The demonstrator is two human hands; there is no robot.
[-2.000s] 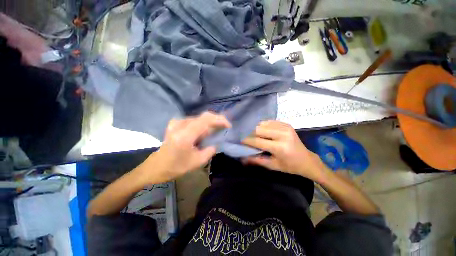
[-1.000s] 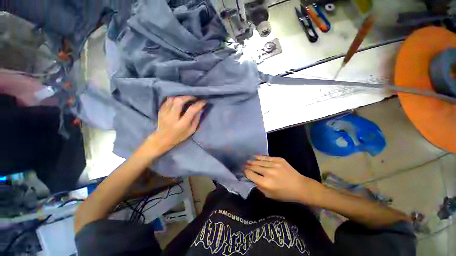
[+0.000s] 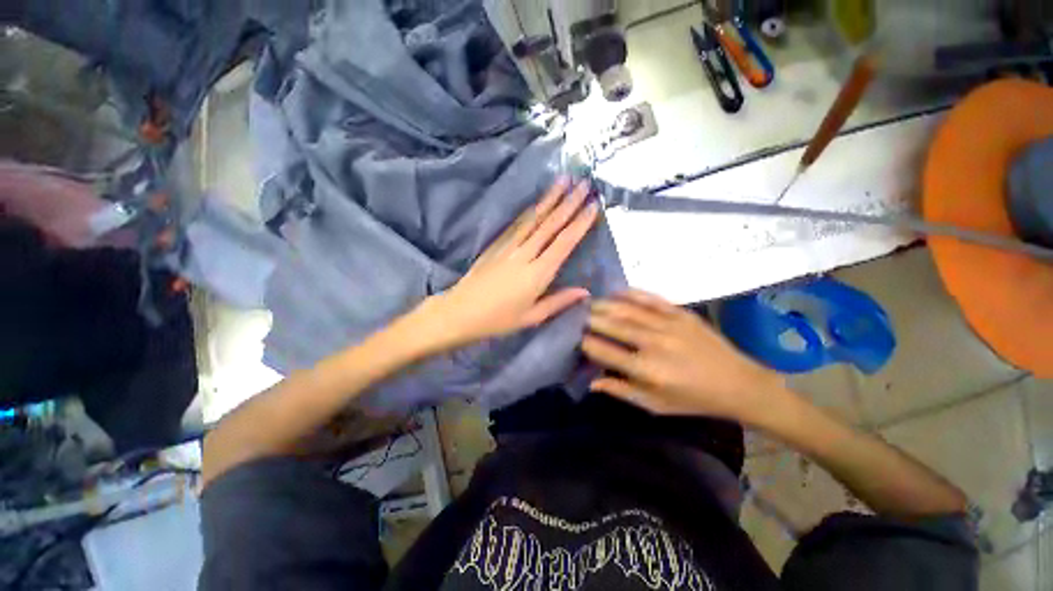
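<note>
The grey-blue garment piece (image 3: 381, 219) lies bunched on the white machine table and hangs over its front edge. My left hand (image 3: 520, 271) lies flat on the cloth, fingertips close to the lit needle area. My right hand (image 3: 664, 352) is at the cloth's right edge near the table front, with the cloth edge under or between its fingers. The presser foot and needle area (image 3: 554, 110) is glary and partly blurred. A narrow grey binding tape (image 3: 739, 208) runs from there right to the orange tape reel (image 3: 981, 208).
An awl (image 3: 841, 112), black thread snips (image 3: 718, 72), an orange and blue cutter (image 3: 745, 49) and a small bobbin (image 3: 773, 25) lie at the upper right. A metal plate (image 3: 627, 127) sits beside the foot. Blue items (image 3: 808, 326) lie on the floor.
My left hand has moved up and right across the cloth towards the needle. My right hand has moved up and slightly right. The hanging cloth corner has been drawn up.
</note>
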